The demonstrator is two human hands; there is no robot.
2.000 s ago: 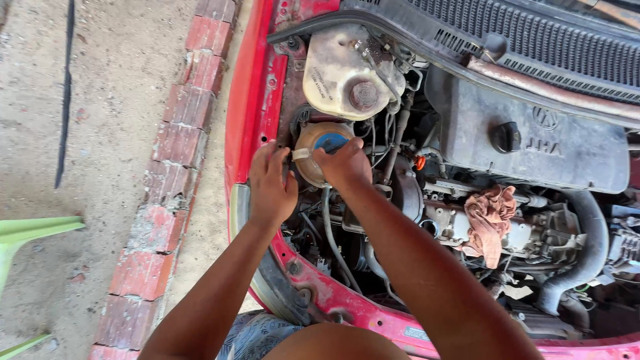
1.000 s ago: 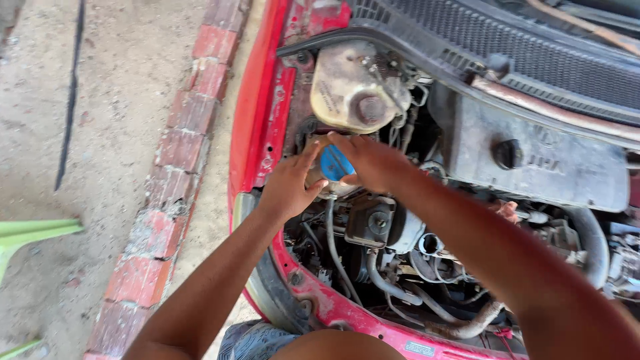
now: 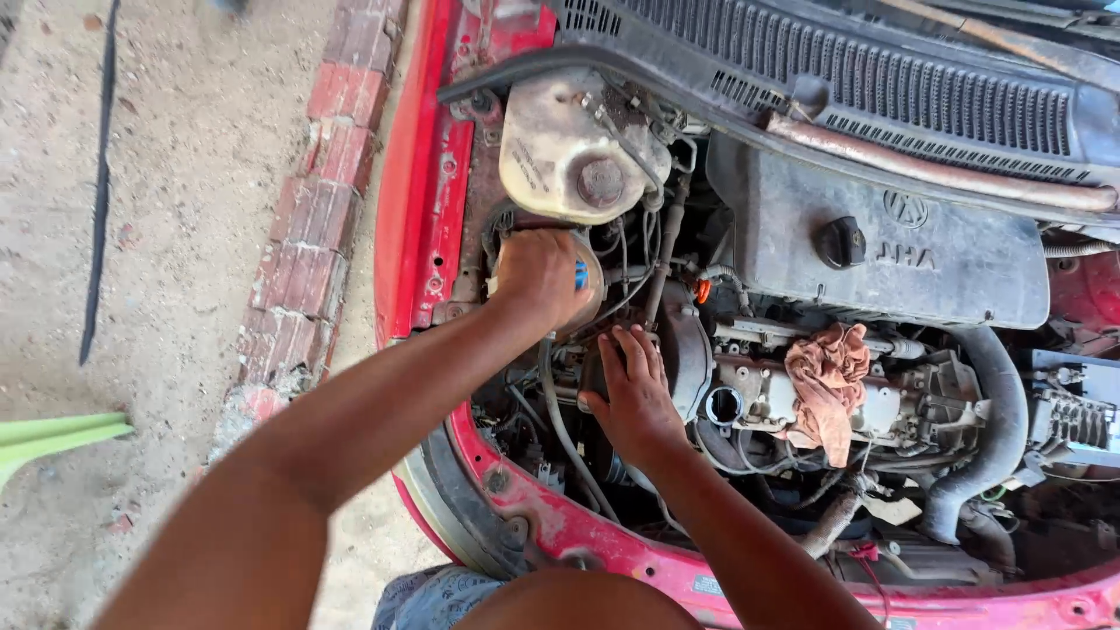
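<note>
My left hand [image 3: 544, 276] is closed over the blue cap [image 3: 581, 275] of a round, yellowish reservoir [image 3: 595, 297] in the car's engine bay; only the cap's right edge shows past my fingers. Palm down, with fingers spread, my right hand [image 3: 639, 394] rests on a dark engine part just below and right of the reservoir. Above my left hand sits a stained white coolant tank [image 3: 560, 140] with a dark round cap [image 3: 600, 180].
A crumpled reddish cloth [image 3: 827, 381] lies on the engine beside an open round filler neck [image 3: 724, 405]. The grey engine cover [image 3: 892, 254] carries a black cap [image 3: 840, 242]. The red front body edge [image 3: 612, 547] runs before me; a brick border [image 3: 302, 227] is at left.
Both hands were at the blue cap one second ago. My right hand has moved off it down onto the engine part, while my left hand has come over the cap.
</note>
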